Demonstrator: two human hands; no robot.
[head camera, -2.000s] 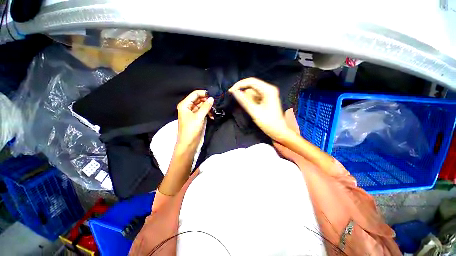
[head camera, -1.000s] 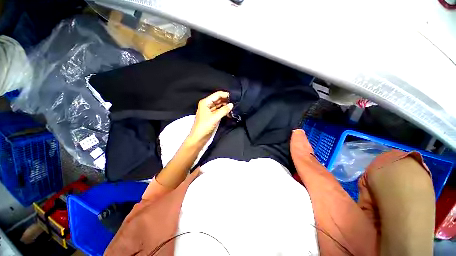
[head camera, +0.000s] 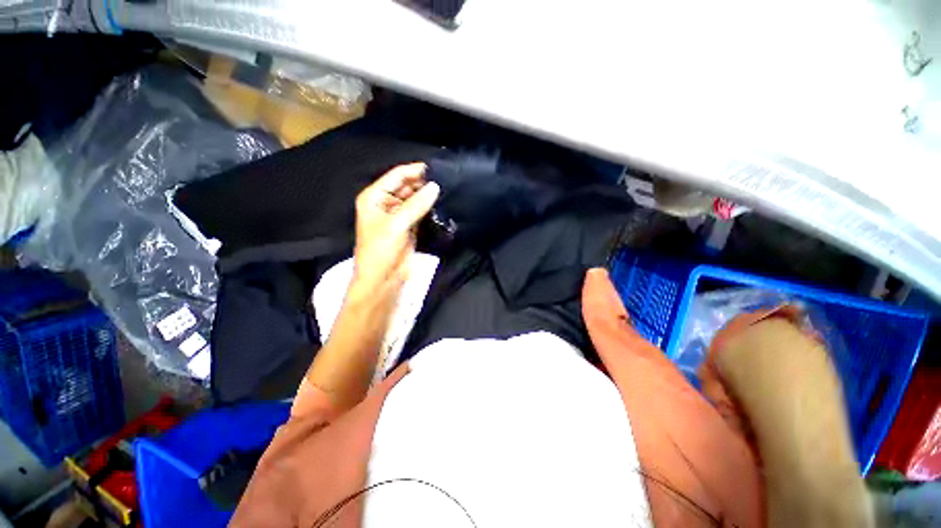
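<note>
A large black garment (head camera: 289, 196) lies spread over my lap below the table edge. My left hand (head camera: 400, 201) is over its middle, with thumb and fingers pinched together at the dark cloth. A small dark thing with a glint (head camera: 444, 224) shows just right of the fingertips; I cannot tell what it is. A white cloth or paper piece (head camera: 413, 294) lies under my left forearm. My right hand is out of the picture; only the blurred, raised right arm shows at the lower right. No needle or thread can be made out.
The white table (head camera: 619, 83) crosses the top, with a dark flat object (head camera: 439, 8) at the upper edge. Clear plastic (head camera: 134, 227) lies left, below a tan package (head camera: 299, 113). Blue crates stand right (head camera: 867, 361) and left (head camera: 62, 361), with a blue bin (head camera: 170, 485) lower left.
Two seconds ago my right hand was beside the left at the cloth; it has since left the picture towards the right. My left hand stays pinched and shows slightly further left than one second ago.
</note>
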